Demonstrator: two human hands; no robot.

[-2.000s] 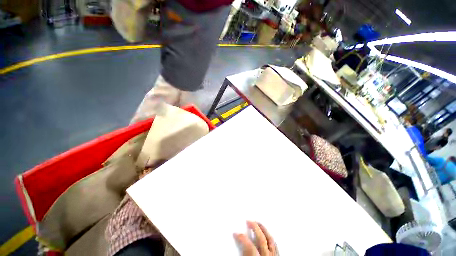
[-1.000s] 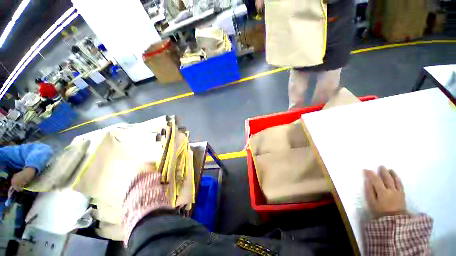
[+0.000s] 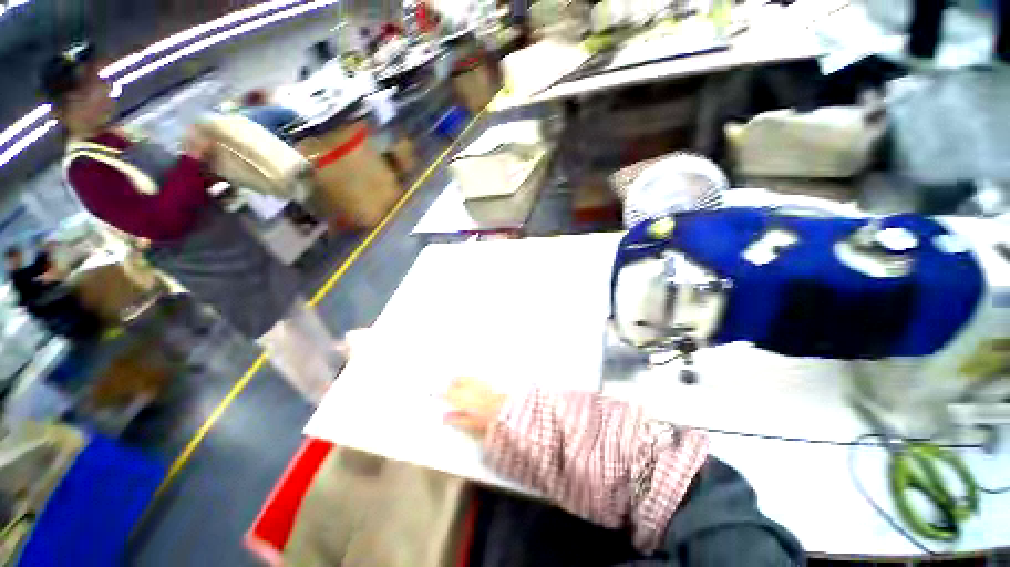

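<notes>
My right hand [image 3: 474,405] rests on the bare white table [image 3: 498,310] near its left end, fingers apart and pointing left, holding nothing visible. Its checked sleeve runs back to the lower right. My left hand is out of the picture. The sewing machine head [image 3: 676,299], under a blue cloth cover, stands to the right of the hand. Lime-green scissors [image 3: 933,487] lie on the table at the lower right. Beige pieces [image 3: 382,509] lie in the red bin [image 3: 290,498] below the table's left end.
A person [image 3: 183,216] stands at the left, holding a beige bag body [image 3: 249,155]. A white fan [image 3: 673,188] stands behind the machine head. A beige bag [image 3: 498,172] sits on a stand beyond the table. A blue container [image 3: 89,504] is at the lower left.
The view has swung right, bringing the machine and scissors into view. My left arm and the stack it touched have left the picture. My right hand stays on the table.
</notes>
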